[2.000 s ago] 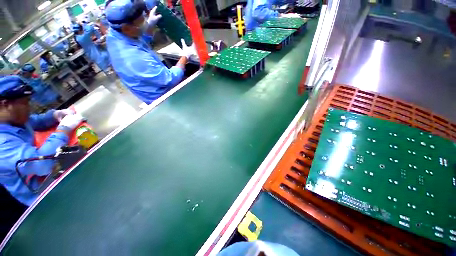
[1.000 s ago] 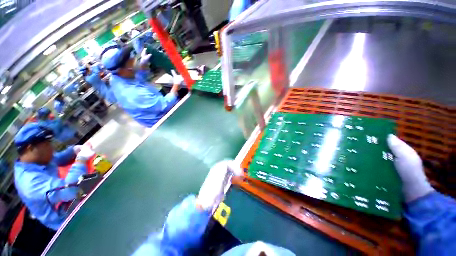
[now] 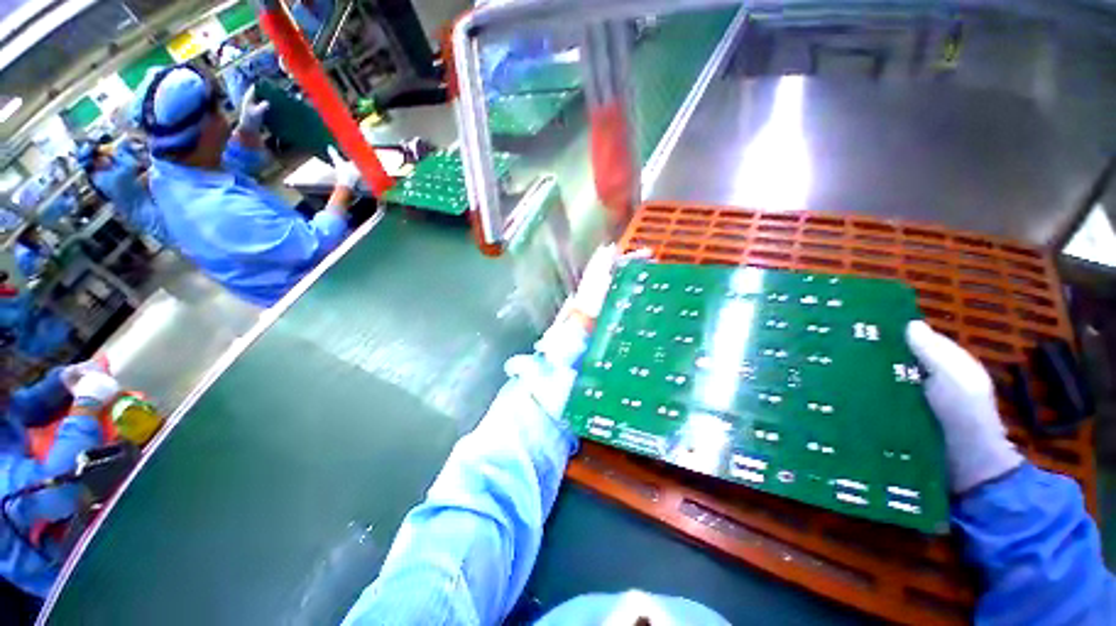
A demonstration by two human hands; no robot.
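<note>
A large green printed circuit board [image 3: 765, 379] with white and silver spots lies on or just over the orange-brown slotted tray [image 3: 734, 508]. My left hand [image 3: 590, 294], in a white glove, is at the board's left edge near its far corner. My right hand [image 3: 969, 410], also in a white glove, is on the board's right edge. Both hands hold the board between them. The fingertips under the edges are hidden.
A green conveyor belt [image 3: 331, 428] runs at left, carrying a spotted board [image 3: 447, 181] near a red post [image 3: 324, 98]. A clear guard in a metal frame [image 3: 475, 135] stands behind my left hand. Grey metal surface [image 3: 906, 153] lies beyond the tray. Two coworkers are across the belt.
My left hand has moved from over the belt's rail to the board's left edge. My right hand stays at the right edge. The view has shifted.
</note>
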